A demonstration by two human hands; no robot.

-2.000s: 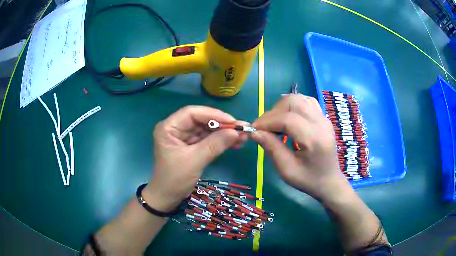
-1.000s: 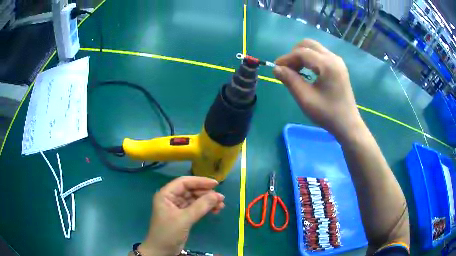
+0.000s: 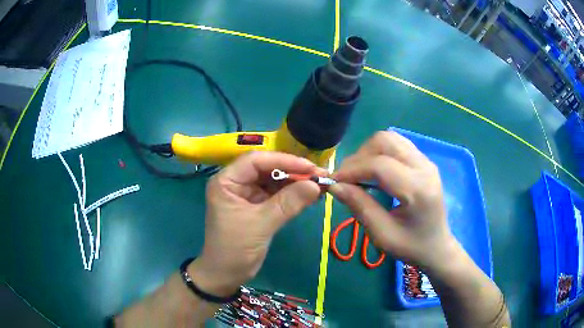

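Note:
A short wire lead [image 3: 300, 176] with a silver ring terminal at its left end, a red section and a pale band is held level between both hands. My left hand [image 3: 246, 205] pinches its red section between thumb and forefinger. My right hand [image 3: 394, 192] pinches it by the pale band; the fingers hide its right part. The yellow heat gun [image 3: 224, 147] stands behind my hands, its grey stepped nozzle [image 3: 346, 64] pointing up. A pile of leads [image 3: 266, 309] lies below my left hand, cut off by the bottom edge.
Orange-handled snips [image 3: 346, 240] lie below my right hand. The blue tray [image 3: 466, 186] with stacked leads is partly behind my right arm. A second blue bin [image 3: 547, 250] is far right. White tubing strips [image 3: 83, 221] and a paper sheet [image 3: 83, 96] lie left. A black cord [image 3: 214, 80] loops behind the gun.
My right hand has come down from the nozzle with a lead. My left hand, empty a second ago, has moved up and now holds the lead too. The view has shifted, showing more of the pile.

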